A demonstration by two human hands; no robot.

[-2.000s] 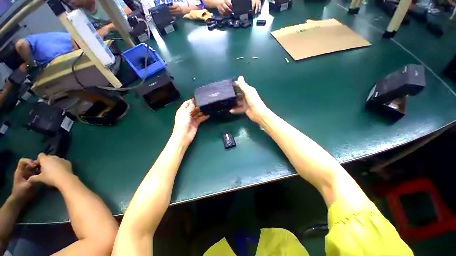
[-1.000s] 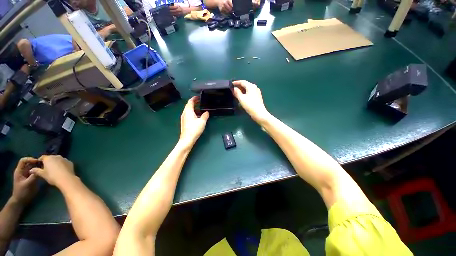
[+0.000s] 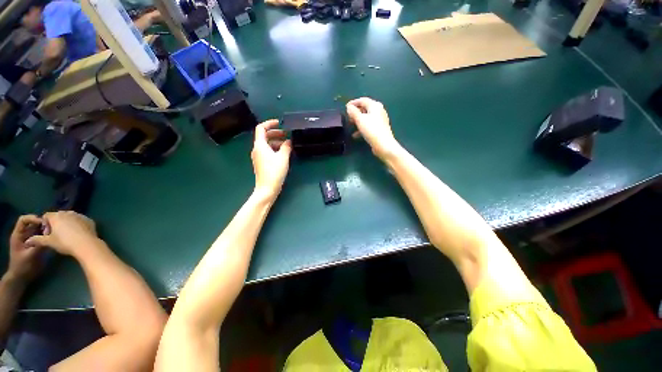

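Note:
A black retail box [image 3: 317, 134] stands on the green worktable in front of me, with small pale print on its lid and a dark gap below the lid. My left hand [image 3: 271, 161] is open at the box's left side, its thumb close to the edge; whether it touches cannot be told. My right hand [image 3: 373, 128] is open just off the box's right side, fingers bent. A small black block with a white mark [image 3: 329, 191] lies alone on the table, nearer me than the box.
Another open black box [image 3: 225, 116] and a blue bin [image 3: 203, 67] stand to the left. A cardboard sheet [image 3: 470, 41] lies at the upper right. Black boxes, one tilted [image 3: 581, 120], stand far right. A neighbour's hands [image 3: 54, 234] are at lower left.
The box was held with its front open towards me; now it stands with the lid lower over the front. Both hands have moved outwards from its sides. The view has shifted slightly.

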